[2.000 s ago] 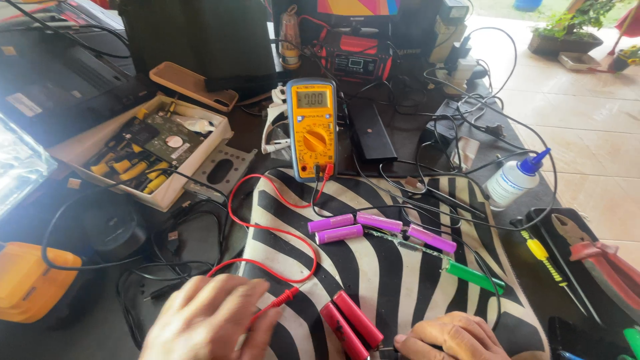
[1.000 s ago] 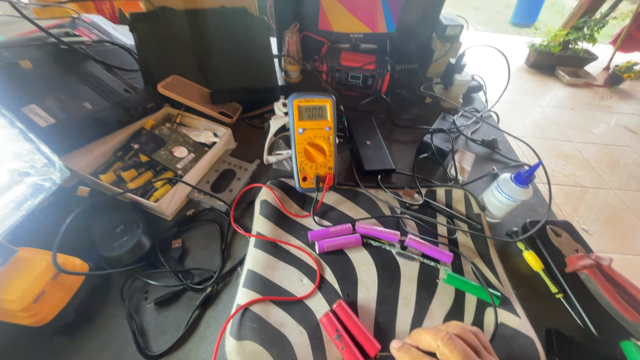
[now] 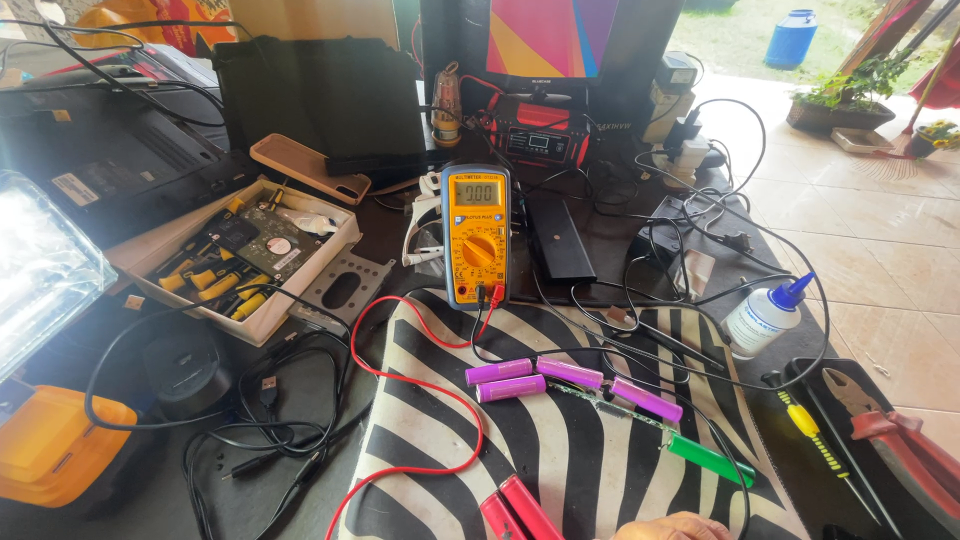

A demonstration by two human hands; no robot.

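Note:
Only the knuckles of my right hand (image 3: 673, 527) show at the bottom edge, on the zebra-striped mat (image 3: 600, 465); whether it holds anything is hidden. My left hand is out of view. Nearest to the right hand lie two red cylindrical cells (image 3: 529, 507), side by side. Several purple cells (image 3: 511, 388) and a green cell (image 3: 711, 460) lie farther up, along a narrow circuit board (image 3: 611, 409). At the mat's far edge a yellow multimeter (image 3: 478, 251) shows zeros, with a red lead (image 3: 480, 420) and a black lead (image 3: 474, 341) plugged in.
A box of screwdrivers (image 3: 330, 262) and black cables (image 3: 285, 439) are on the left. A dark rectangular case (image 3: 559, 241) lies behind the mat. At right are a white bottle with a blue cap (image 3: 759, 322), a yellow screwdriver (image 3: 806, 424) and red-handled pliers (image 3: 892, 435).
My left hand, on the red probe two seconds ago, has left the view, and the probe is out of sight. My right hand now shows less, at the bottom edge.

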